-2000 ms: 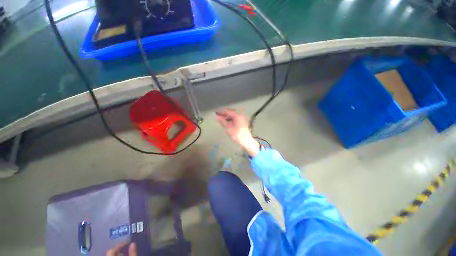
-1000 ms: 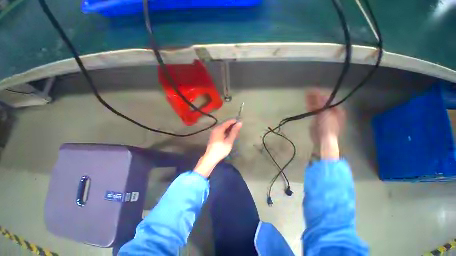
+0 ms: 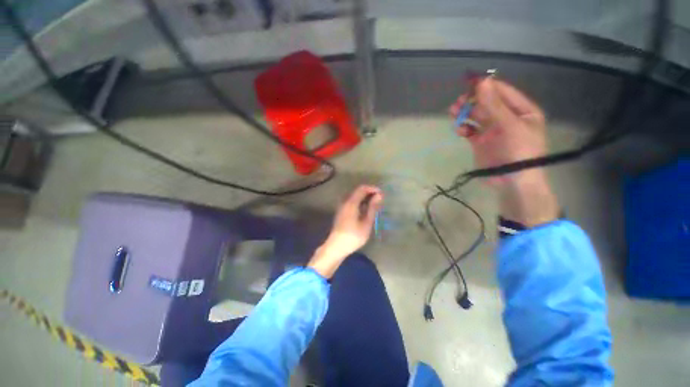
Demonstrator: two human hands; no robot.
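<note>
My right hand is raised under the bench on the right, its fingers closed on the end of a thin light blue cord with a small metal clip. My left hand is lower, near the middle, with fingers curled on a thin light blue part of the cord. The cord between the hands is faint and blurred. Thick black mains cords hang behind my right wrist, and their two plug ends hang between my arms.
A red stool stands under the bench, with a black cable loop hanging in front. A grey-purple stool is at left. A blue bin is at right. A metal post stands behind. Yellow-black tape crosses the floor.
The view has dropped lower under the bench. My right hand has risen and now holds the clip end of the cord. My left hand has moved slightly down and right.
</note>
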